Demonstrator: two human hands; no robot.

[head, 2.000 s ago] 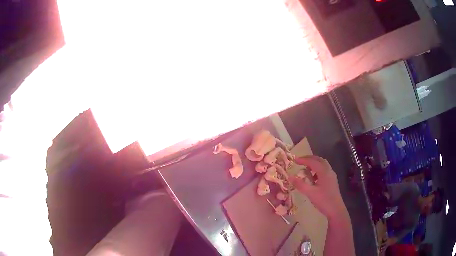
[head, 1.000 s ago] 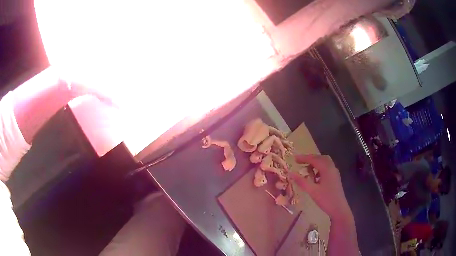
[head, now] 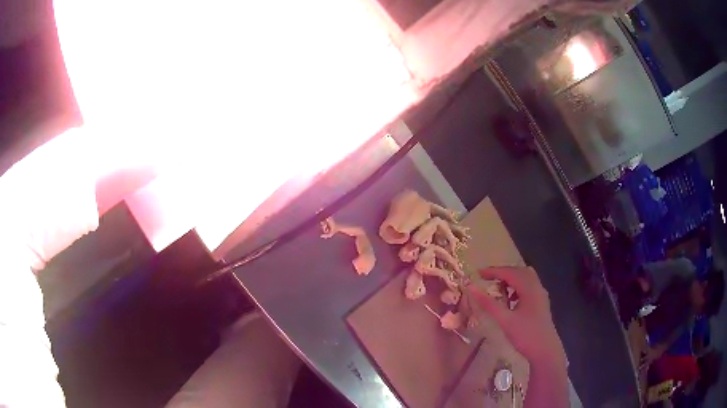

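My right hand (head: 522,307) comes in from the bottom right and curls over the near side of the tan pile. A small tan piece (head: 494,288) shows between its thumb and fingers and is partly hidden; its exact shape is unclear. The pile holds a thick hollow torso (head: 405,217) and several bent limbs (head: 433,259), partly on the cardboard mat (head: 398,335). One bent limb (head: 363,253) lies apart on the metal bench. A swab-like thin stick (head: 458,333) lies by the pile. My left hand is not in view.
White glare (head: 231,103) covers the upper left. A dark cord-like line (head: 351,195) crosses the bench. A small white cap (head: 502,379) with thin sticks sits at the bottom. A pale sleeve or leg (head: 239,370) shows lower left. Blue crates (head: 673,191) and people are at the right.
The camera view has shifted slightly. My right hand, with the tan piece, has moved a little down in the picture, away from the pile's middle. The pile looks unchanged.
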